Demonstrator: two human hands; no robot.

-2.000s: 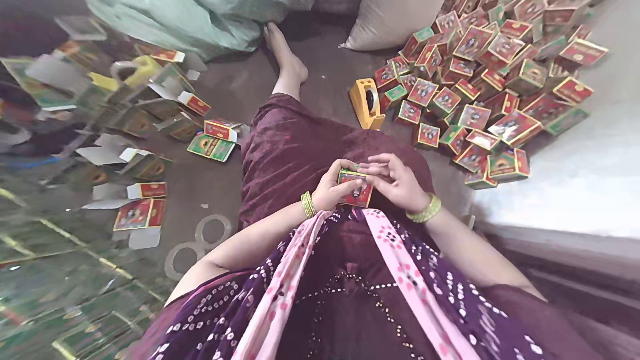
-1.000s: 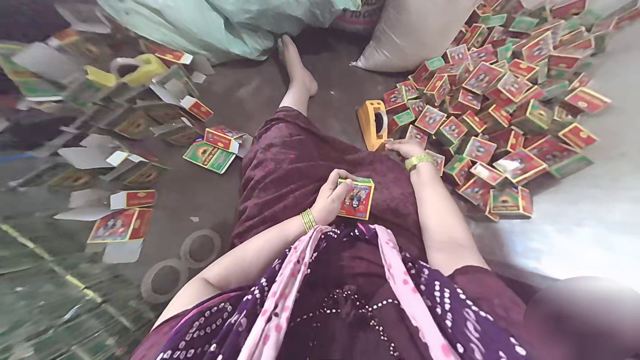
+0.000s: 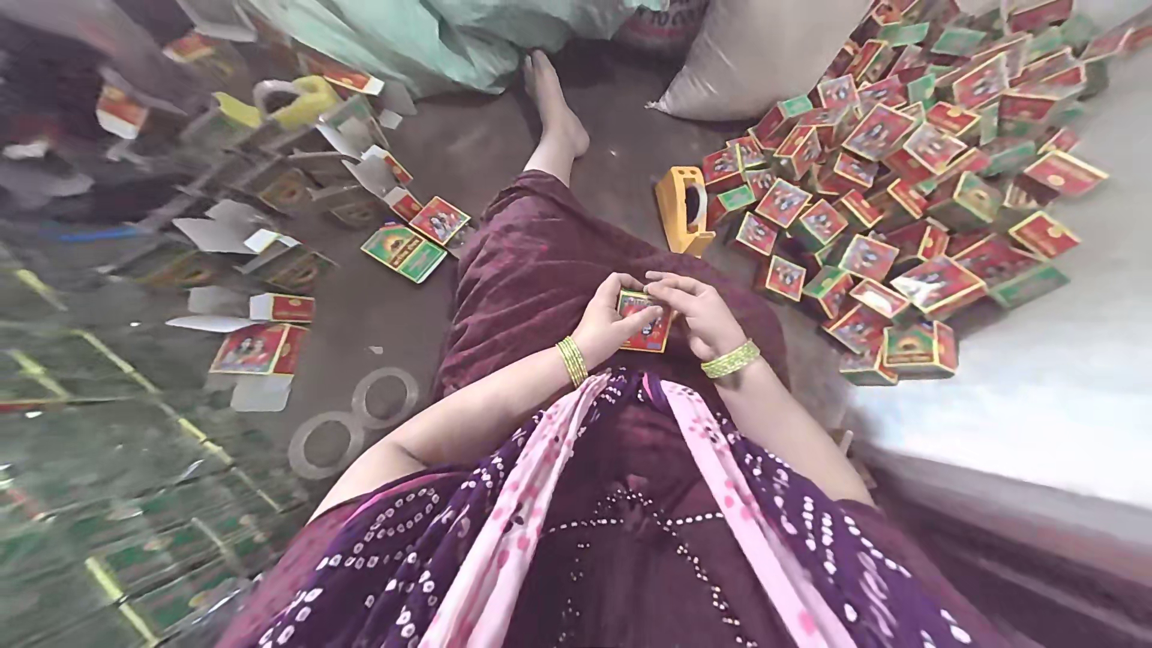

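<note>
A small red and green printed cardboard box (image 3: 644,335) rests over my lap between my hands. My left hand (image 3: 614,322) grips its left side, with the thumb across its front. At the box's upper right edge, the fingers of my right hand (image 3: 700,310) touch it or lie just over it; whether they hold a piece of tape cannot be told. Beyond my right hand, a yellow tape dispenser (image 3: 677,211) with a roll in it stands on the floor beside my knee.
Many similar boxes (image 3: 868,256) are heaped at the right. Open boxes (image 3: 261,346) lie scattered at the left, near two flat rings (image 3: 385,398). A green cloth or sack (image 3: 423,40) and a pale full sack (image 3: 756,58) stand ahead, by my bare foot (image 3: 560,126).
My right hand was at the tape dispenser one second ago and has come back to the box. My left hand has kept hold of the box throughout.
</note>
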